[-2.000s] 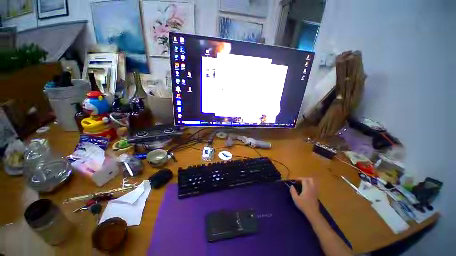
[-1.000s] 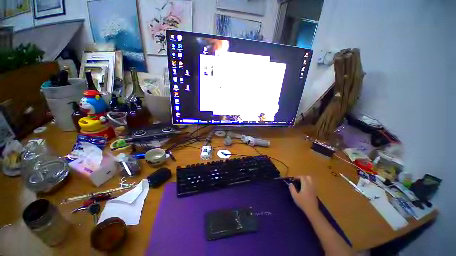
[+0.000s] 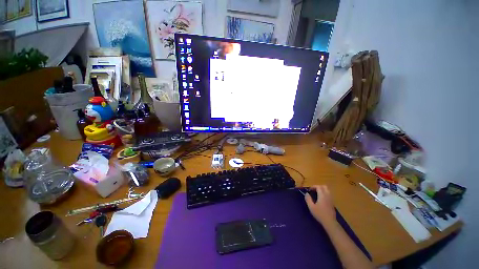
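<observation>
My right hand rests on a small dark mouse at the upper right of the purple desk mat. The hand covers most of the mouse. My left hand is not in the picture. A long black keyboard lies along the mat's top edge. A flat dark rectangle, a phone or wallet, lies on the mat. The monitor behind shows overlapping white windows over a dark desktop with icons.
A brown cup and a jar stand at the lower left. White paper, a black oval object and a tissue box lie left of the mat. Driftwood stands at right, with loose papers below it.
The camera view has shifted very slightly. My right hand stays on the mouse, and the windows on the monitor look the same.
</observation>
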